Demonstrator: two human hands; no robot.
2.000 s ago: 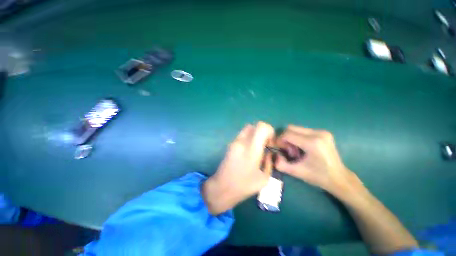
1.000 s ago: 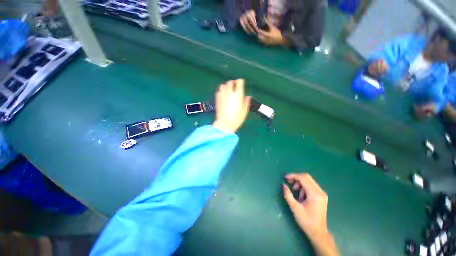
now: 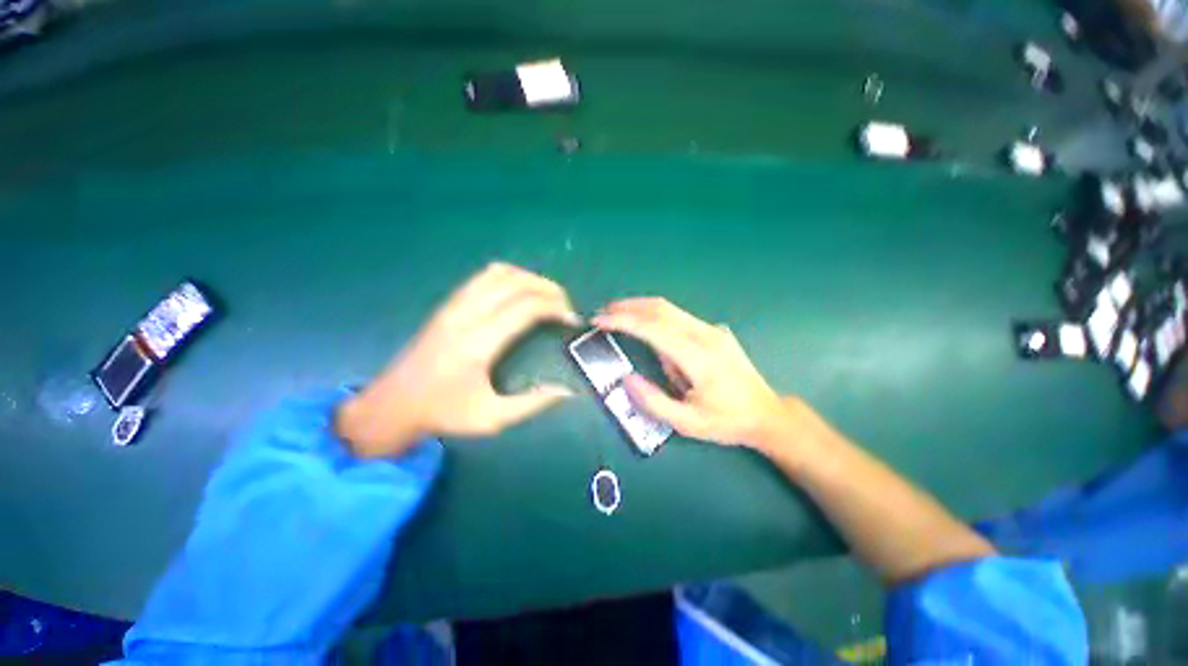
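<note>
An open phone body (image 3: 638, 419) lies slanted on the green bench between my hands, its framed dark display (image 3: 599, 360) at the upper end and the pale board at the lower end. My right hand (image 3: 697, 371) holds its right side, thumb on the middle and index finger at the top end. My left hand (image 3: 476, 358) is at its left, empty, thumb and fingers apart, with the fingertips close to the top end. A small oval part (image 3: 606, 491) with a white rim and dark centre lies below the phone, apart from it.
Another open phone (image 3: 175, 320) lies at the left with an oval part (image 3: 128, 426) beside it. A black phone with a white patch (image 3: 545, 83) lies at the far middle. More phones lie at the far right, with a pile of them (image 3: 1110, 312) at the right edge.
The view has tilted down. My left hand has come back from the far phones. My right hand has taken hold of an open phone, which now lies between both hands with an oval part below.
</note>
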